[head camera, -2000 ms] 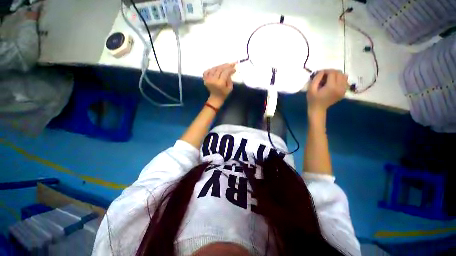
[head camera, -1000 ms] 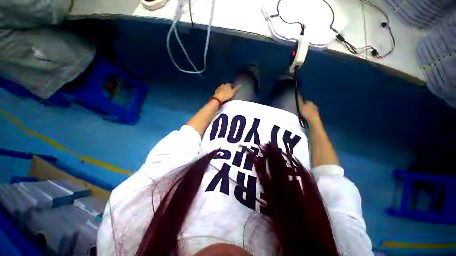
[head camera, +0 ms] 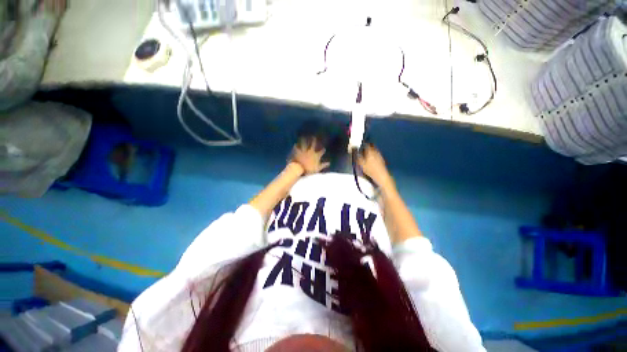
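A dark red and black ring lead [head camera: 402,65] lies on a white panel on the bench, and glare hides the panel's outline. Its right end has a black joint and red wires near the bench edge. A white stick-like tool [head camera: 357,124] with a red spot hangs over the front edge, its black cord running down. My left hand [head camera: 311,157] is over my lap, empty, fingers spread. My right hand [head camera: 371,163] is below the bench edge beside the tool's lower end and cord; whether it touches them or holds anything is unclear.
A loose wire lead [head camera: 483,58] lies right of the panel, with striped stacks [head camera: 584,93] beyond. A power strip [head camera: 223,12], pale looped cables and a round dark-centred item [head camera: 151,53] are at left. Blue stools [head camera: 567,260] stand on the floor.
Both hands have left the ring lead's ends and come down to my lap. Since one second ago, my left fingers have spread and my right hand is closer to the white tool. The camera view has shifted.
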